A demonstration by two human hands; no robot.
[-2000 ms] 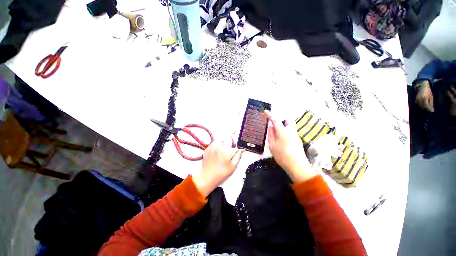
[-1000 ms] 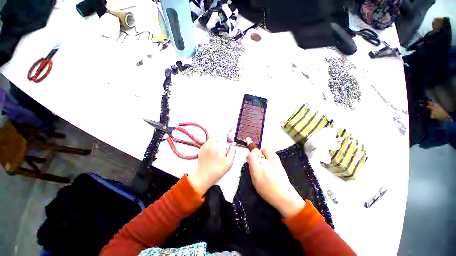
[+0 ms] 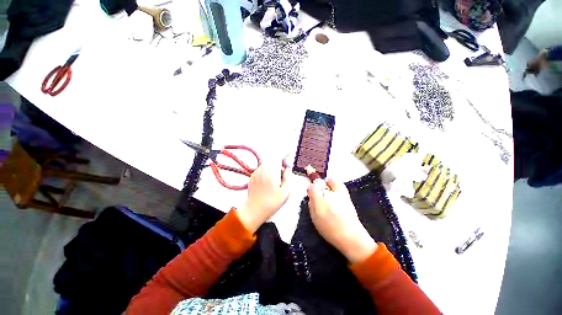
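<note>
A smartphone [image 3: 315, 144] with a lit reddish screen lies on the white table in front of me. My left hand [image 3: 266, 191] is at its lower left, fingers curled, beside the red handles of the scissors [image 3: 237, 167]. My right hand [image 3: 334, 212] is just below the phone, fingers bent. A dark reddish piece shows at a right fingertip by the phone's lower edge. Anything tiny between the fingers of either hand cannot be made out. The black garment [image 3: 373, 212] lies over the table edge and my lap, partly under my right hand and forearm.
Dark trim [image 3: 207, 123] runs under the scissor blades. A yellow-black striped bundle [image 3: 383, 147] and snips [image 3: 469, 240] lie right. Chain heaps [image 3: 275, 64], a bottle [image 3: 227, 34] and dark cloth stand or lie behind. A stool [image 3: 28, 178] is left; part of a person shows far right.
My right hand has moved from the phone's right side to below it, uncovering more trimmed garment. The left hand stays near the phone's lower left corner. The person at right has shifted.
</note>
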